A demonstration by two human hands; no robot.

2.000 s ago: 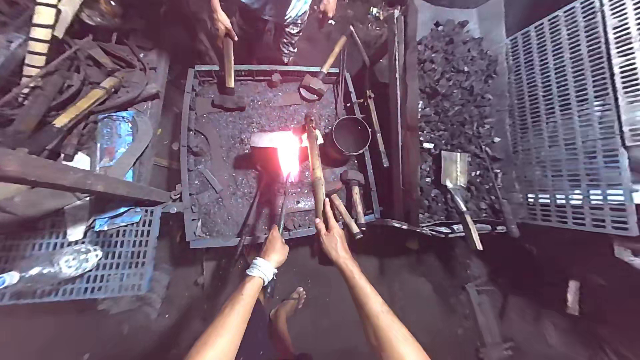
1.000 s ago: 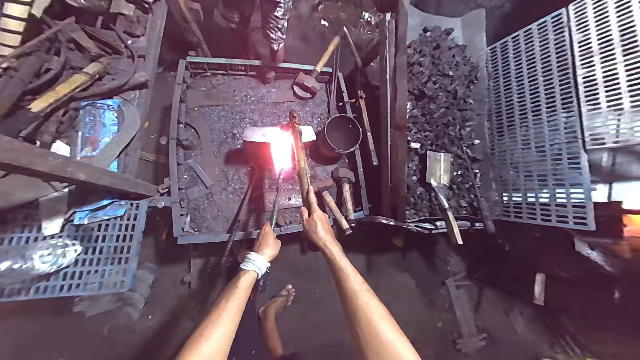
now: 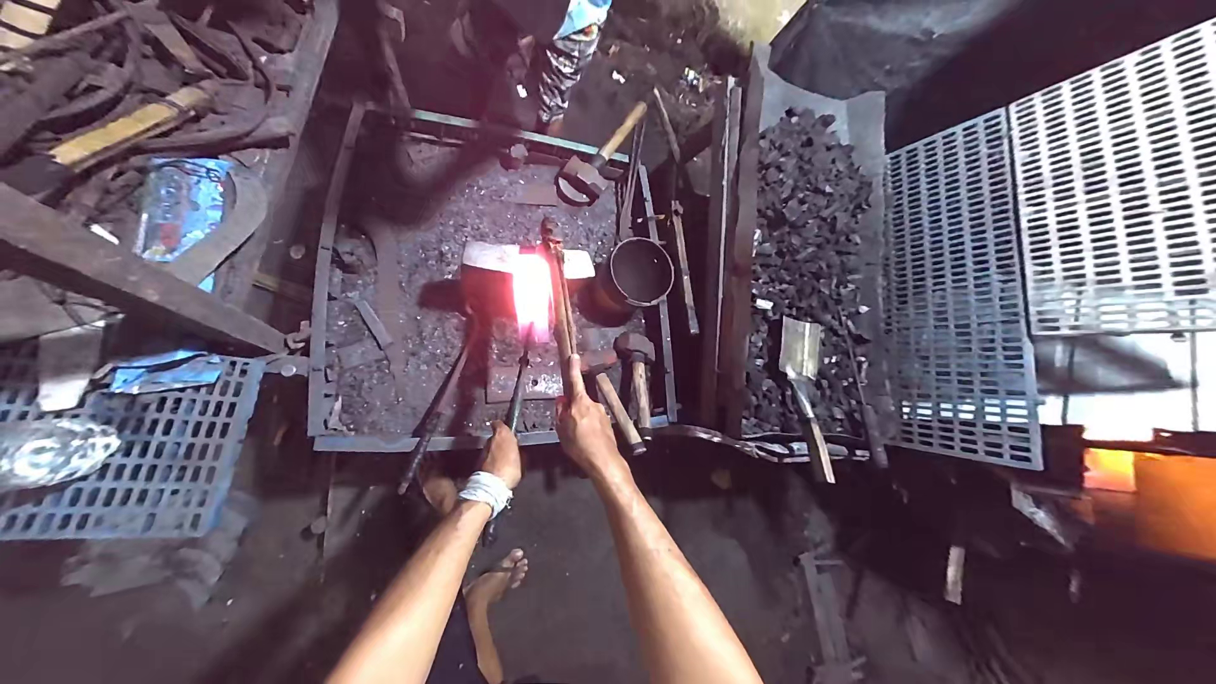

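Observation:
My left hand (image 3: 502, 458), with a white wrap at the wrist, grips a dark metal rod (image 3: 519, 385) whose far end meets a glowing hot piece of metal (image 3: 532, 294). That piece lies across a pale-topped anvil block (image 3: 491, 256). My right hand (image 3: 584, 427) is closed on a long wooden handle (image 3: 564, 318), one finger stretched along it. The handle's far end, a small dark head (image 3: 549, 231), is just right of the glowing metal. Whether it touches the metal, I cannot tell.
Hammers (image 3: 635, 350) lie right of my right hand, near a round metal pot (image 3: 641, 272). Another hammer (image 3: 581, 179) rests farther back. Beyond the tray frame (image 3: 375, 443) stands a person (image 3: 568, 71). A charcoal bin (image 3: 822, 218) with a small shovel (image 3: 801, 350) is at right; fire (image 3: 1173, 494) glows far right.
The hammer that the other person held upright at the back left of the tray two seconds ago is gone from there. Both my hands keep their grips. The view has shifted a little.

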